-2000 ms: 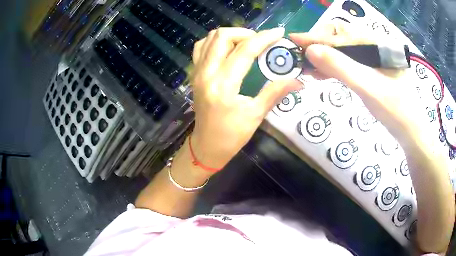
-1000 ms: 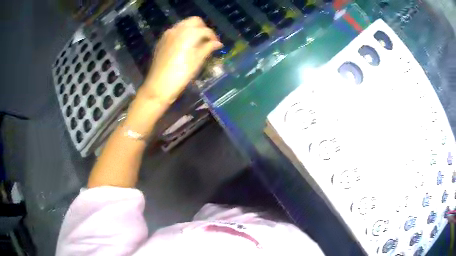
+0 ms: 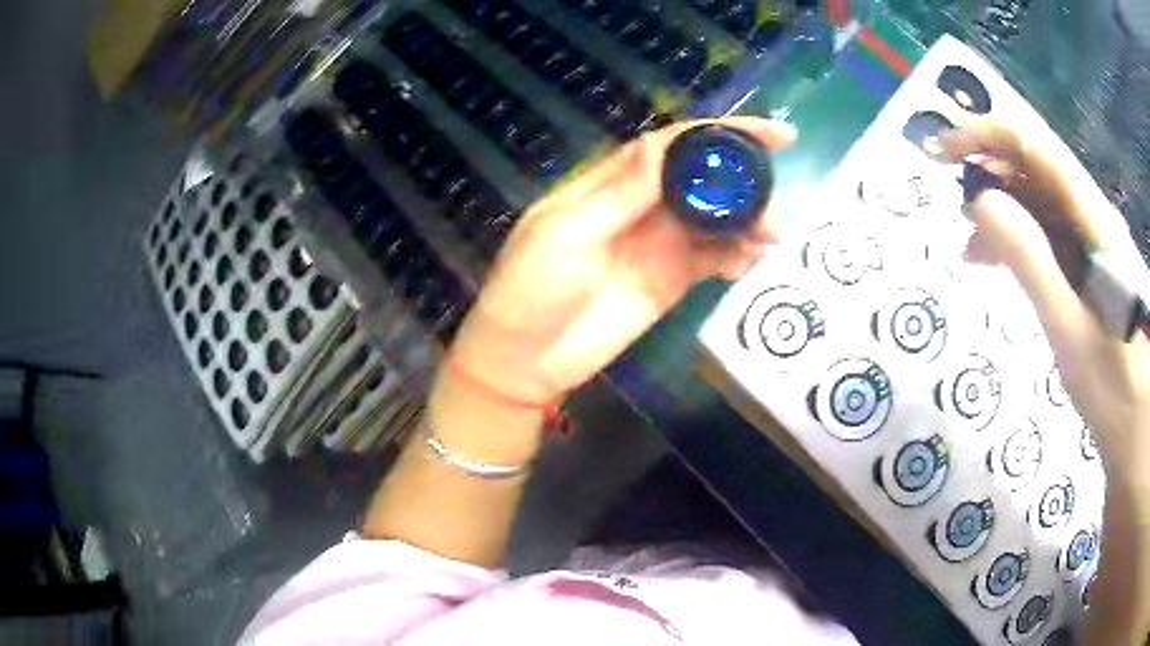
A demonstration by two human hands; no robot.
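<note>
My left hand point(image 3: 593, 259) holds a speaker driver point(image 3: 716, 181) by its rim, the glossy black face with blue reflections turned up. It is above the green bench, beside the foam tray's upper left corner. The white foam tray point(image 3: 870, 334) holds rows of drivers showing ringed backs; dark holes show at its top end. My right hand point(image 3: 1047, 240) is over the tray's upper right part, its fingers around the dark test probe point(image 3: 1072, 259), whose pale collar shows at the right. The probe's tip is blurred near the fingers.
A clear plastic blister tray point(image 3: 441, 139) with rows of black parts lies at the upper left. Stacked hole-punched trays point(image 3: 240, 297) stand below it at the left. The green bench top point(image 3: 820, 95) has a blue edge. Dark grey floor point(image 3: 164, 505) shows at the lower left.
My left hand has come back from over the blister tray to the foam tray and now holds a driver face up. My right hand and the probe have come into view again over the tray.
</note>
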